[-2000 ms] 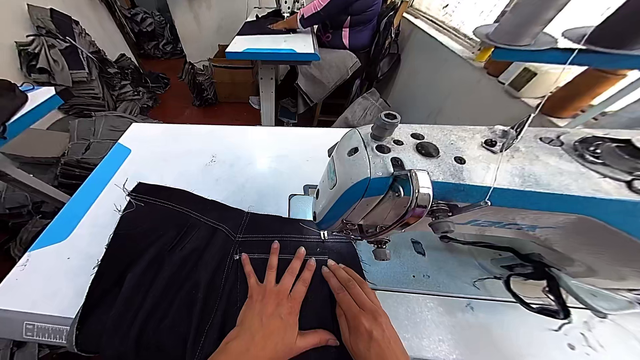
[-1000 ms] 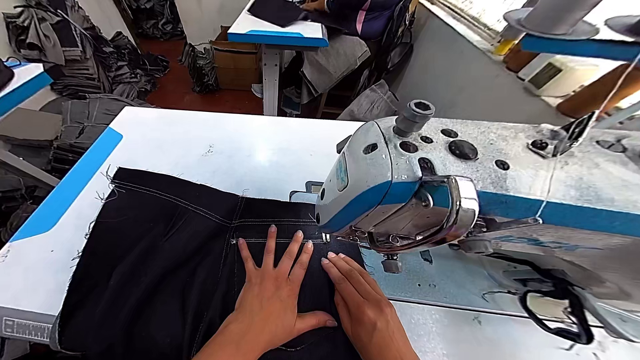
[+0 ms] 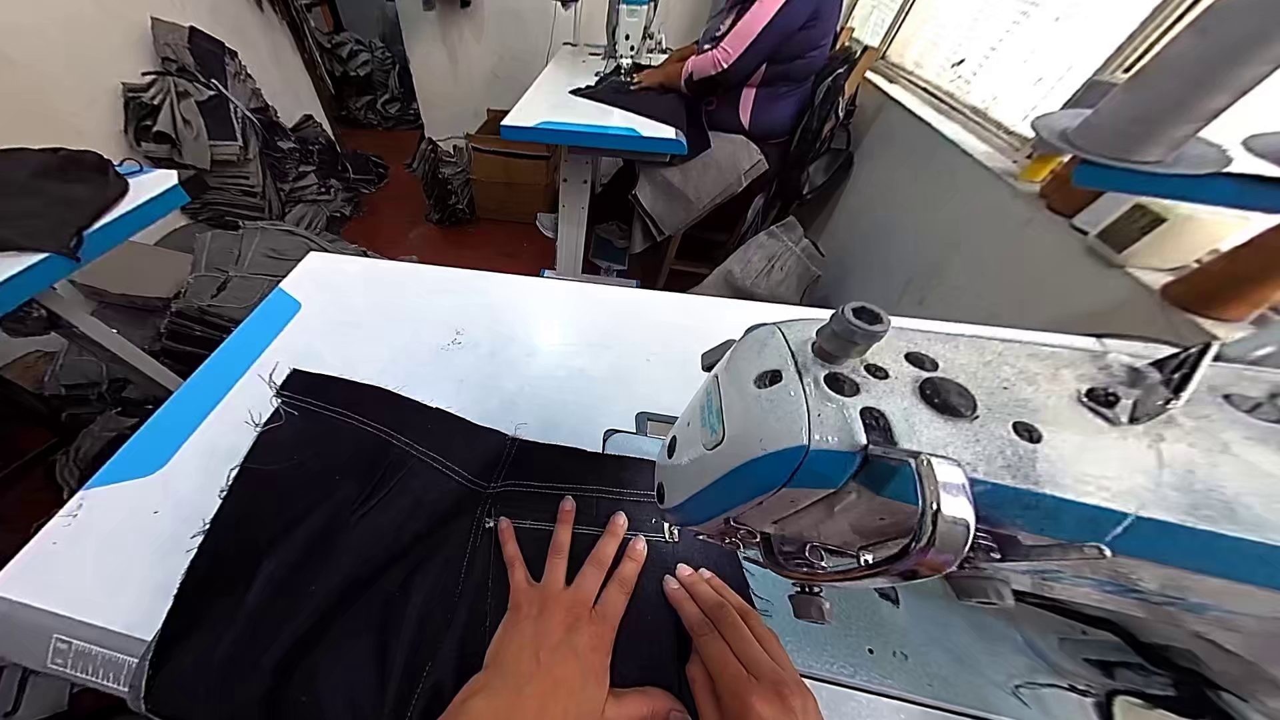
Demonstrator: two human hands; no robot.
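A dark fabric garment panel [image 3: 340,540] with pale double stitch lines and frayed edges lies on the white sewing table [image 3: 480,330]. My left hand [image 3: 560,630] rests flat on it, fingers spread, tips by a stitched horizontal seam. Just to its right, my right hand [image 3: 735,640] presses on the cloth with its fingers together. Neither hand grips anything. The head of an industrial sewing machine [image 3: 790,430] stands over the panel's right edge, beyond my fingertips. The needle and presser foot are largely hidden behind the machine head.
A co-worker [image 3: 765,70] sits at another sewing table [image 3: 560,95] ahead. Heaps of dark and grey cloth [image 3: 290,180] lie at the left, near a cardboard box [image 3: 510,175]. Another table's edge [image 3: 150,215] juts in at left. A thread cone [image 3: 1150,80] stands at upper right.
Both hands remain on the panel in nearly the same pose. The view has shifted slightly. The co-worker's hands and machine show more fully now.
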